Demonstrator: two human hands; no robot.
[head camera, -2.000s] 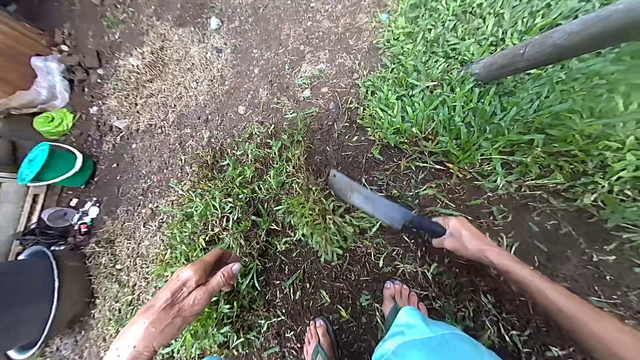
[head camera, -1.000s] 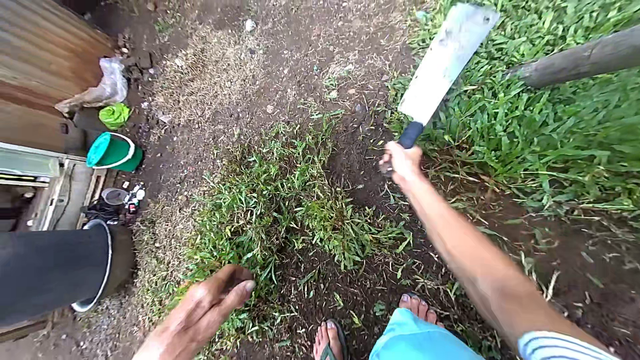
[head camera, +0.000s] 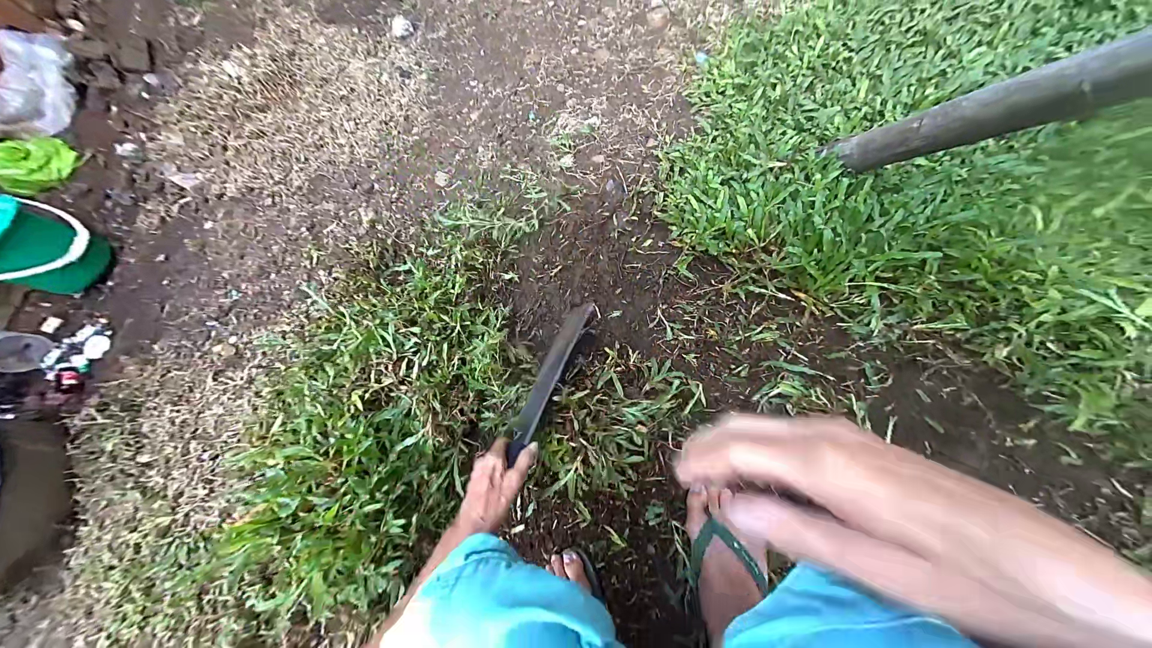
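My left hand (head camera: 490, 486) grips the black handle of a machete (head camera: 551, 378) at lower centre. Its blade points up and slightly right, seen at a steep angle, over cut grass (head camera: 621, 423) and bare soil. Motion blurs my right hand (head camera: 765, 459), which is above my right foot in a green flip-flop (head camera: 733, 549). No tool shows in it, and its finger spread is unclear. A patch of rooted grass (head camera: 360, 414) lies just left of the machete.
A wooden post (head camera: 990, 108) slants out of thick grass (head camera: 765, 162) at upper right. A green bucket (head camera: 54, 247), a lime-green plastic bag (head camera: 36, 164), a clear plastic bag (head camera: 36, 81) and small litter (head camera: 76, 360) line the left side.
The machete has passed from my right hand to my left. It was raised at upper right one second ago and is now low at centre. My left hand was empty before.
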